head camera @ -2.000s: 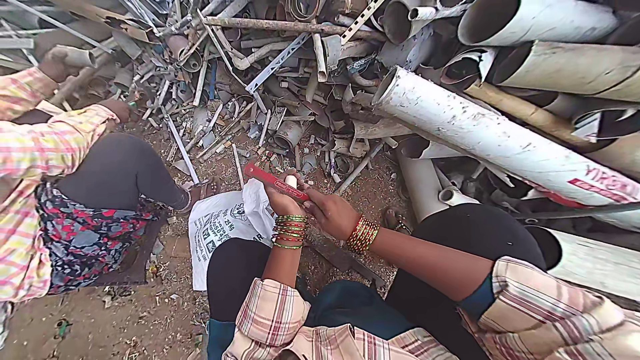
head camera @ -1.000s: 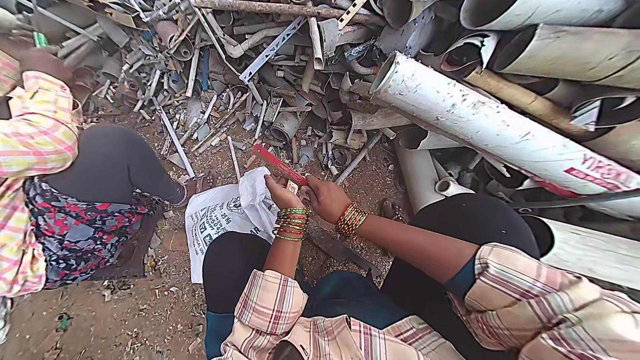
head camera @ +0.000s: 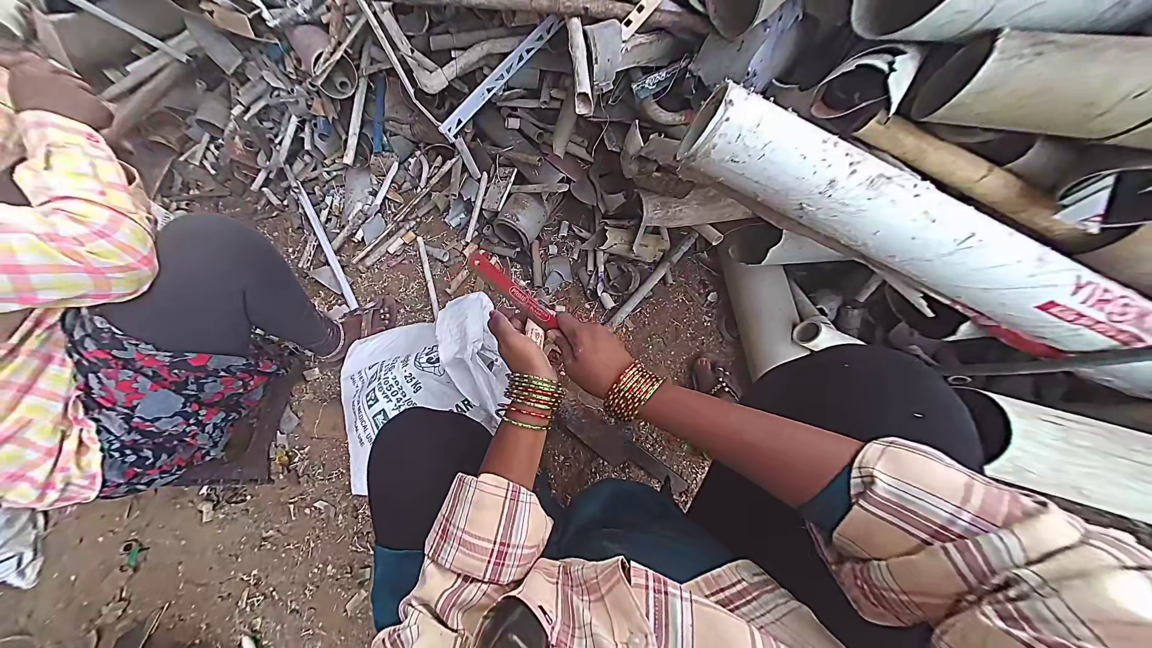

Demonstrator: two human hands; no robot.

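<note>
In front of me, my right hand (head camera: pixel 594 354) is closed on one end of a flat red tool (head camera: pixel 513 290), perhaps a handle, which bears writing and points up and to the left. My left hand (head camera: pixel 524 349) grips a small whitish piece (head camera: pixel 535 333), mostly hidden by the fingers, close beneath the tool. Both hands nearly touch. Below and left of them a white printed woven sack (head camera: pixel 396 378) lies against my knee. On the ground under my wrists is a flat dark metal piece (head camera: pixel 621 450), partly covered by my arms.
Scrap plastic pipes and offcuts (head camera: pixel 522 216) are heaped ahead. A large white pipe (head camera: pixel 882 207) slants down on the right, among other wide pipes. At the left a co-worker in a checked shirt (head camera: pixel 72 216) sits close by, with a foot near the sack.
The red tool's far end has shifted left relative to my hands, and its flat side shows more. The co-worker's hands have moved back from the pipe pile toward the left edge.
</note>
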